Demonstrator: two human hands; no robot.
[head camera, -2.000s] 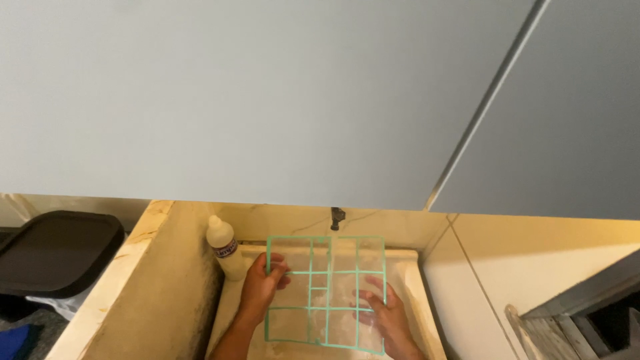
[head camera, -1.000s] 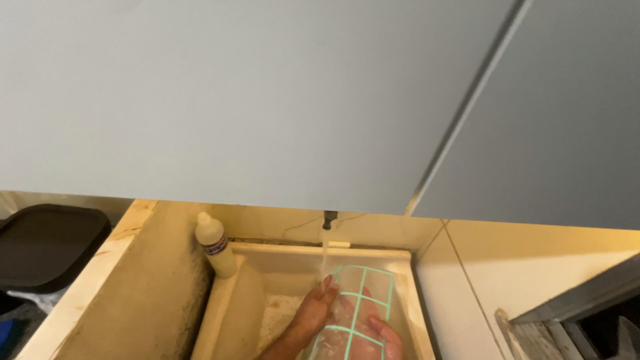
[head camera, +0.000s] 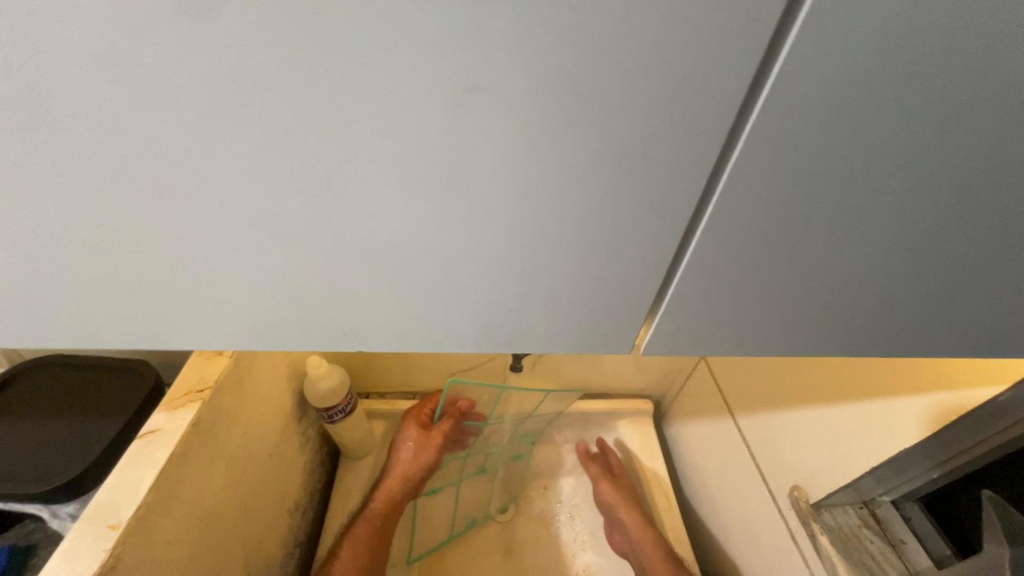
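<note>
Wet and pinched around one edge, a mesh air filter with a green plastic grid frame (head camera: 480, 472) is held tilted over a pale sink (head camera: 632, 424) by my left hand (head camera: 424, 440). My right hand (head camera: 616, 500) is off to the filter's right with its fingers apart, holding nothing. Behind the filter, a dark faucet (head camera: 518, 362) sticks out from the wall, and a stream of water seems to fall from it. The drain shows as a round ring near the filter's lower right edge.
A whitish plastic bottle with a printed label (head camera: 340, 408) stands at the sink's back left corner. Large grey cabinet panels (head camera: 360, 176) hang overhead. At left are a stone-edged wall (head camera: 152, 440) and a black lid (head camera: 72, 428); at right, a tiled wall (head camera: 720, 448) and a metal frame (head camera: 928, 448).
My right hand has let go of the filter and moved away to the right. My left hand has raised the filter and moved left with it; it was low in the sink, held by both hands.
</note>
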